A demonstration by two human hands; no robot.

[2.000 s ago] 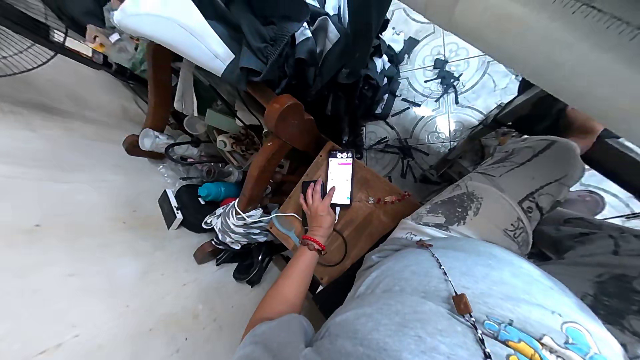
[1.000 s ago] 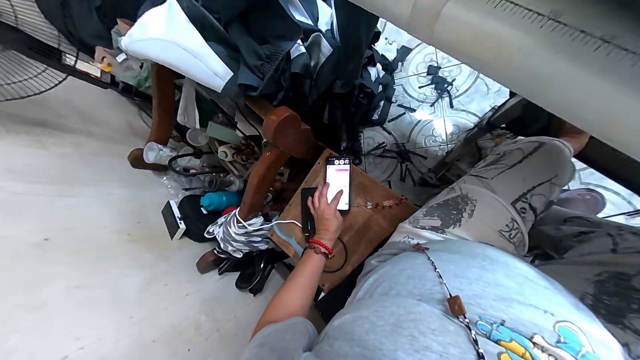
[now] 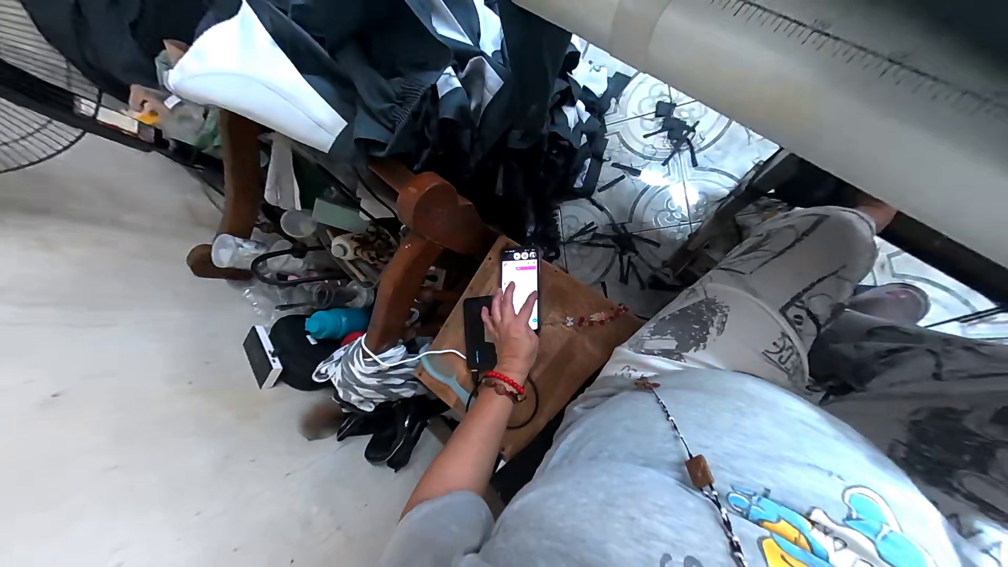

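Note:
My left hand (image 3: 512, 331) lies over the lower part of a lit smartphone (image 3: 520, 276), its fingers spread and touching the screen. The phone rests on a brown wooden board (image 3: 579, 354). Beside it, left of my fingers, is a flat black device (image 3: 477, 335) with a white cable and a black cable near it. A string of red beads (image 3: 602, 316) lies on the board right of the phone. At the board's left edge is a light blue, curved object (image 3: 445, 379). My right hand is outside the view.
Black and white fabric (image 3: 472, 79) hangs above the board. Wooden furniture legs (image 3: 405, 291), a blue bottle (image 3: 337, 323), black shoes (image 3: 398, 433) and a bundle of striped cloth (image 3: 366, 378) stand at left. A fan guard (image 3: 39, 94) is at upper left. A pale beam with ruler marks (image 3: 756, 102) crosses upper right.
My left hand stays at the phone; its fingers have shifted slightly over the screen. The phone and board have not plainly moved.

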